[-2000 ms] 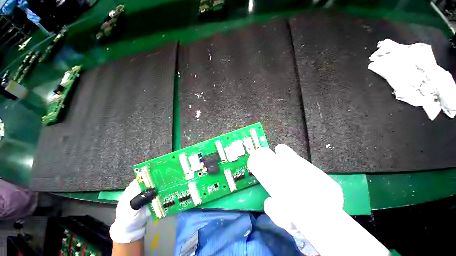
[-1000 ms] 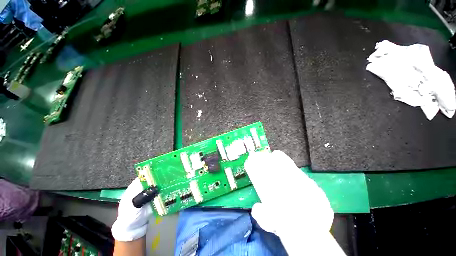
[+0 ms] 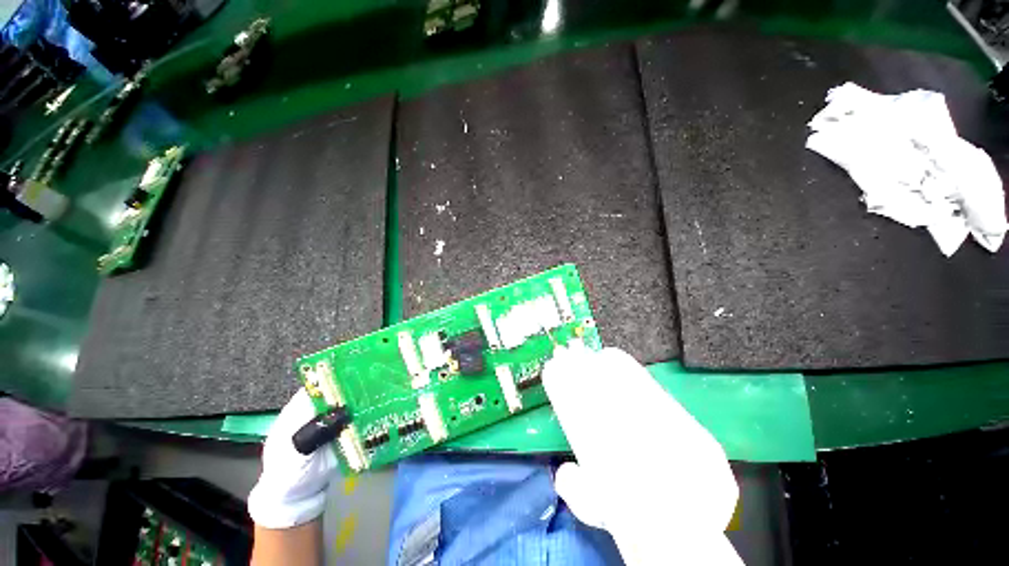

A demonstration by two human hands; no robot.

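Note:
A green circuit board (image 3: 376, 381) with pale connector bars and a black block near its middle is tilted, right end higher, over the front edge of the bench. My left hand (image 3: 297, 459), in a white glove with a black thumb cover, holds the board's left end. My right hand (image 3: 642, 453), a bright white shape, is at the board's lower right part. A thin point shows at its front, over the board. The white blends together, so I cannot tell glove from a held tool.
Three black foam mats (image 3: 531, 166) lie on the green bench (image 3: 321, 66). A crumpled white cloth (image 3: 913, 160) is on the right mat. Another board (image 3: 142, 210) lies at the left mat's edge. A black bin (image 3: 166, 531) with boards is lower left. A person's purple sleeve (image 3: 39, 442) shows at left.
My right hand has moved left and slightly down from its earliest place, uncovering more of the board's right end. The board has risen slightly. My left hand keeps its hold.

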